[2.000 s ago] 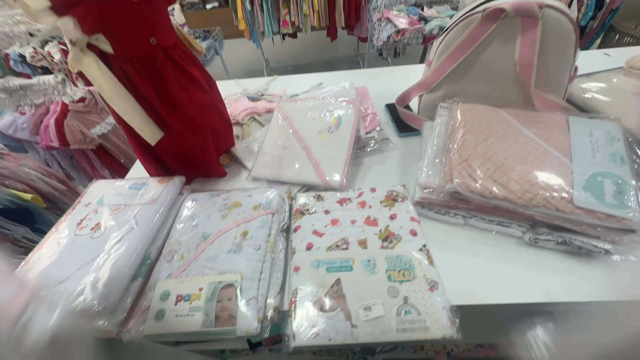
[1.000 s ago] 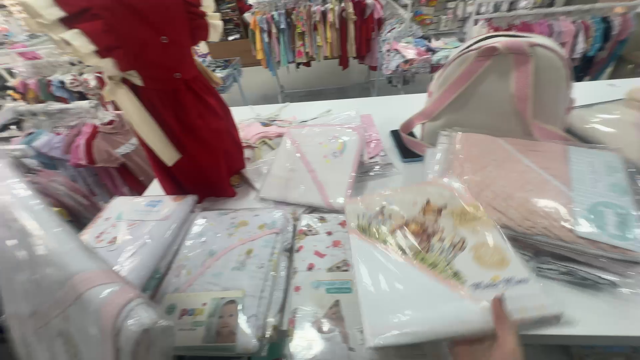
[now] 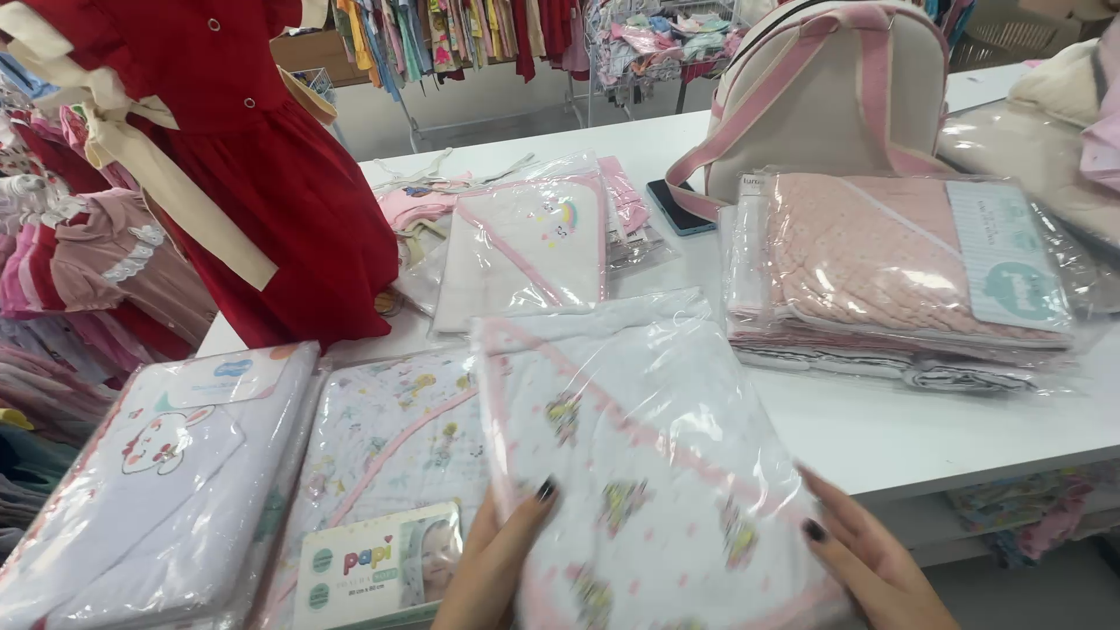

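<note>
Both my hands hold a plastic-wrapped white hooded baby towel (image 3: 674, 464) with pink trim and small printed figures. My left hand (image 3: 494, 556) grips its left edge, thumb on top; my right hand (image 3: 875, 556) is at its right edge. Left of it lie a wrapped Papi towel (image 3: 394, 446) with a printed card and, at the far left, a wrapped white towel with a bunny (image 3: 175, 490). Behind is another wrapped white towel (image 3: 525, 254) with a rainbow. To the right sits a stack topped by a wrapped pink blanket (image 3: 866, 249).
A red dress (image 3: 271, 192) with cream bows stands at the left of the white table (image 3: 884, 429). A white backpack (image 3: 814, 96) with pink straps and a phone (image 3: 678, 210) are at the back. Clothes racks (image 3: 464, 39) stand beyond; folded clothes lie on a shelf below.
A second ago my hand was at a wrapped towel with an animal picture; now both hands hold the one with small figures. It covers the place where the fruit-patterned package lay.
</note>
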